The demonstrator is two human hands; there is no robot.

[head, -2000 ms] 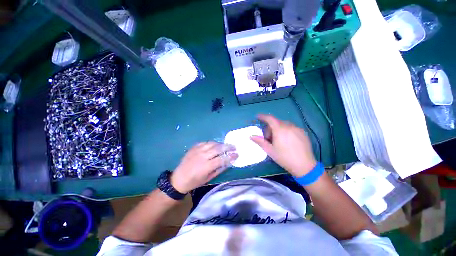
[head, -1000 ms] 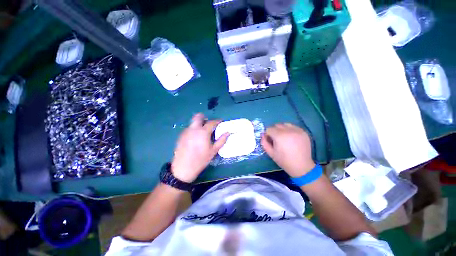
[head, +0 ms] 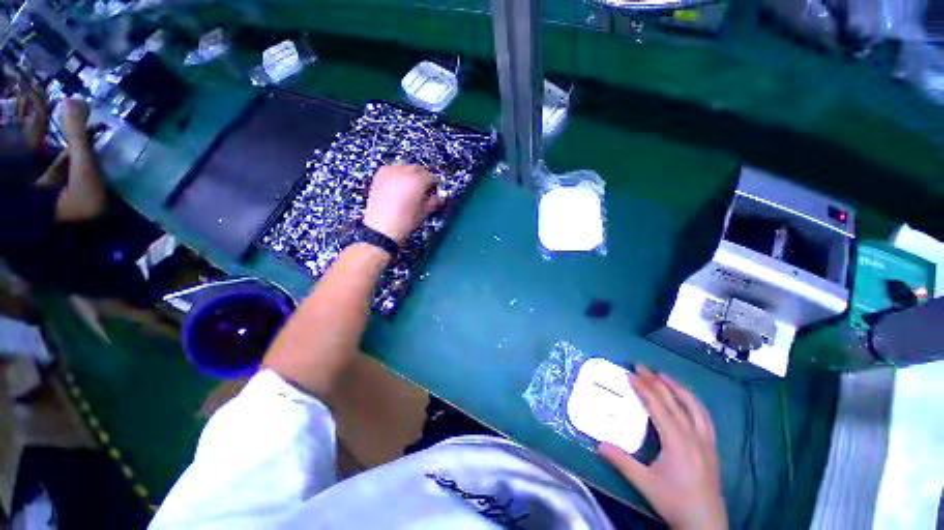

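A white device housing lies on clear film on the green mat near the front edge. My right hand rests at the housing's right side, thumb at its lower edge and fingers at its upper right. My left hand is over the black tray of cable assemblies, fingers down among the leads at the tray's right part. Whether it grips a lead cannot be told.
A screw feeder and green power supply stand at right, by liner sheets. A screw pile and bagged housing lie mid-bench. A metal post rises behind. An empty tray and another person's arm are left.
The view has swung left. My left hand has left the housing and reached into the cable tray. My right hand stays by the housing, its fingers now spread along the side.
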